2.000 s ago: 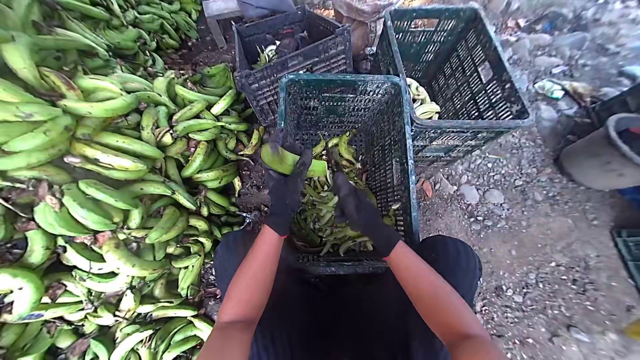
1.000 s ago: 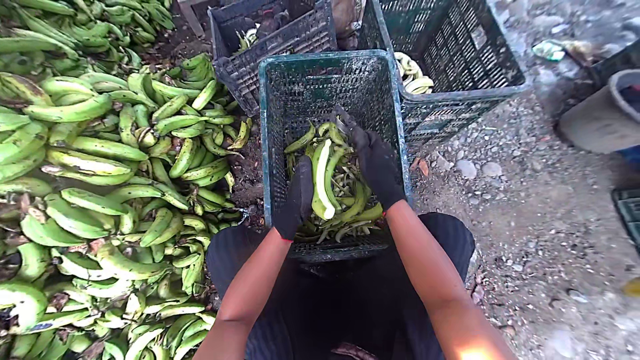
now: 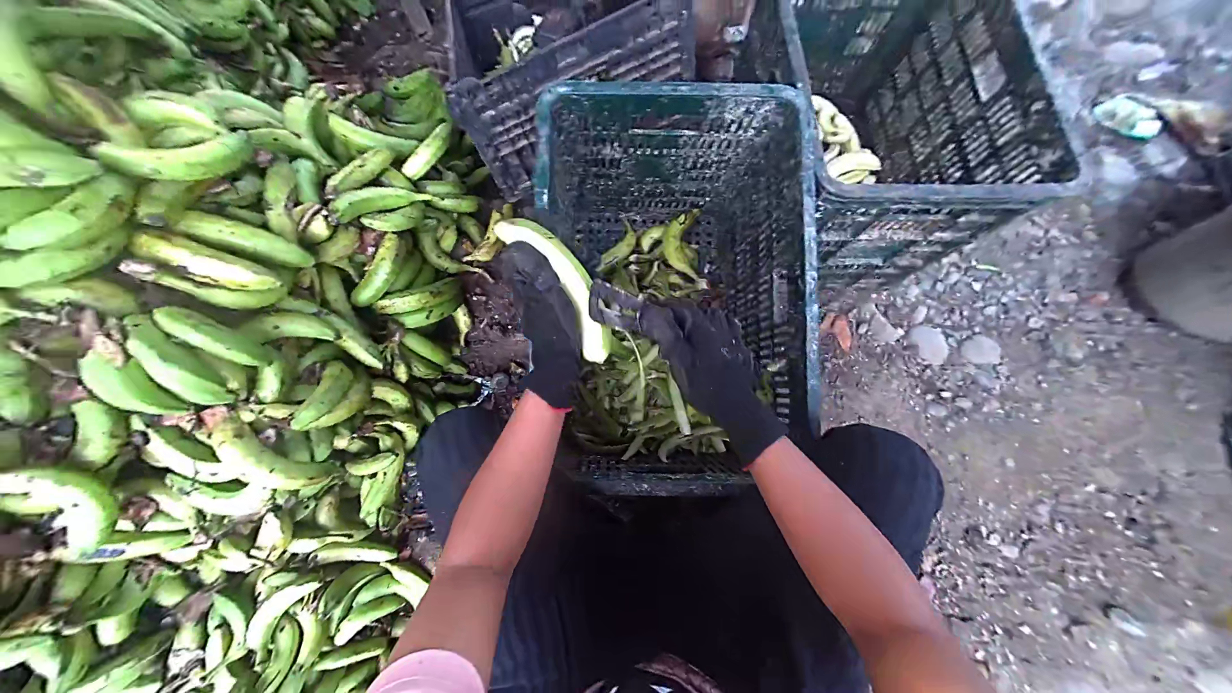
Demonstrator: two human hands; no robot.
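Observation:
My left hand (image 3: 546, 322), in a black glove, holds a partly peeled green plantain (image 3: 568, 279) whose pale flesh shows along one side. In my right hand (image 3: 701, 358), also gloved in black, is a small dark peeler or blade (image 3: 613, 305), its edge against the plantain's right side; its exact kind cannot be told. Both hands are over a dark green plastic crate (image 3: 816, 289) between my knees. Green plantain peels (image 3: 640, 395) lie in its lower part, and a thin strip hangs near the tool.
A large heap of green plantains (image 3: 231, 241) covers the left side. Behind stand a black crate (image 3: 577, 56) and, at right, a green crate (image 3: 948, 192) with peeled plantains (image 3: 847, 144) inside. Stony ground (image 3: 1068, 404) and part of a bucket (image 3: 1189, 274) are at right.
The plantain has moved up and to the left with my left hand. More pale flesh is bare than two seconds ago, when a green plantain was in my hand.

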